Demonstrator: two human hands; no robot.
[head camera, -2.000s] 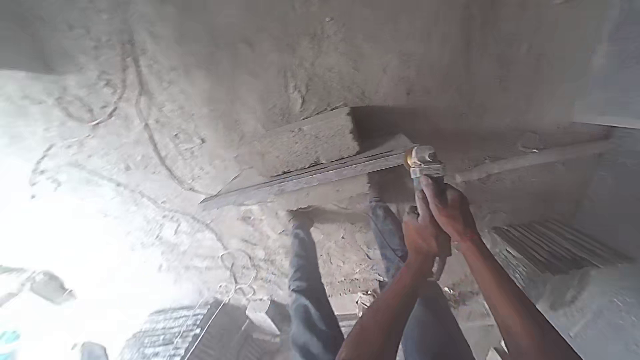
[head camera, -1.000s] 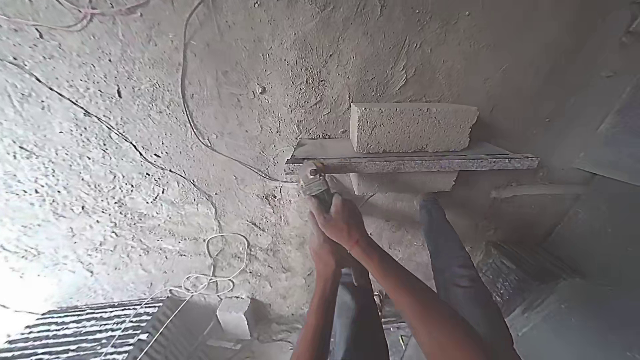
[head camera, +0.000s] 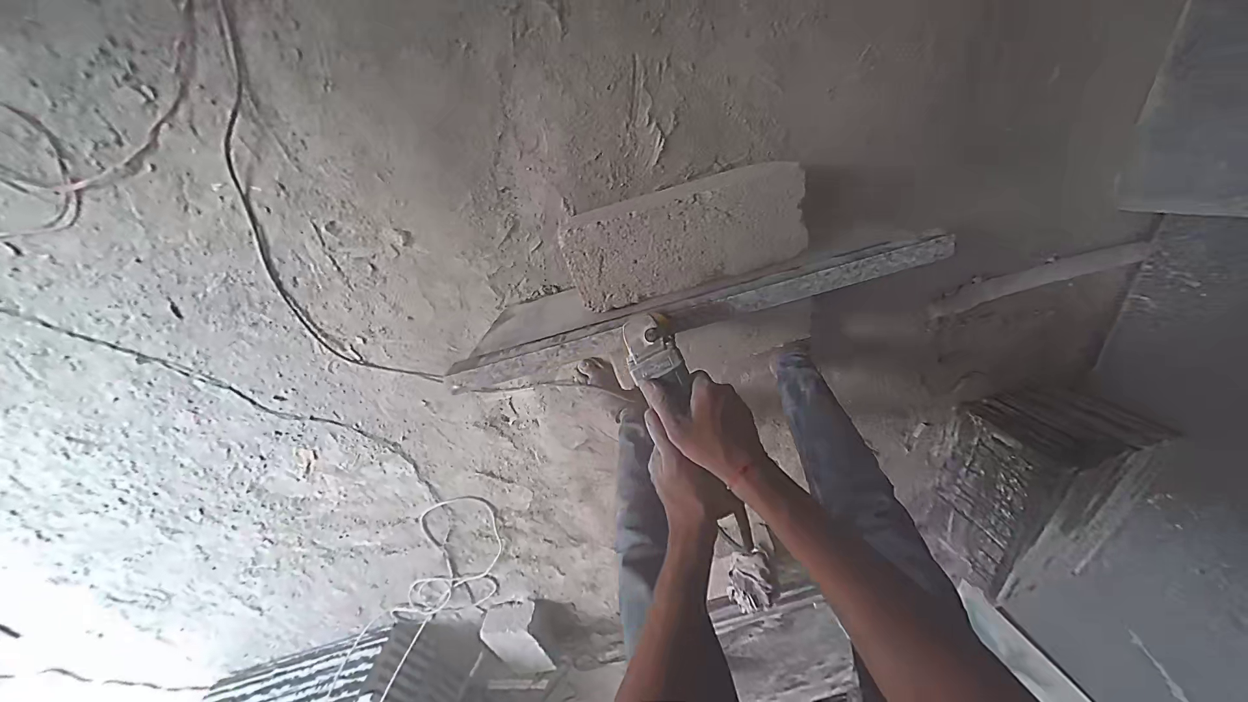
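Both my hands grip an angle grinder, its head against the near edge of a long stone slab, a little left of the slab's middle. My right hand lies over the tool's body, closer to its head. Below and partly behind it, my left hand is wrapped around the rear of the body. A rough concrete block rests on the slab. The grinder's disc is mostly hidden by its head, and haze hangs around the slab's right part.
Cables run over the dusty ground on the left, with a loosely looped white cord lower down. Stacked tiles or slabs stand at lower left and right. A small block lies near my legs.
The grinder, held in both hands, was at the slab's right end two seconds ago and near its left end one second ago. Now it is nearer the middle. The view has shifted and tilted.
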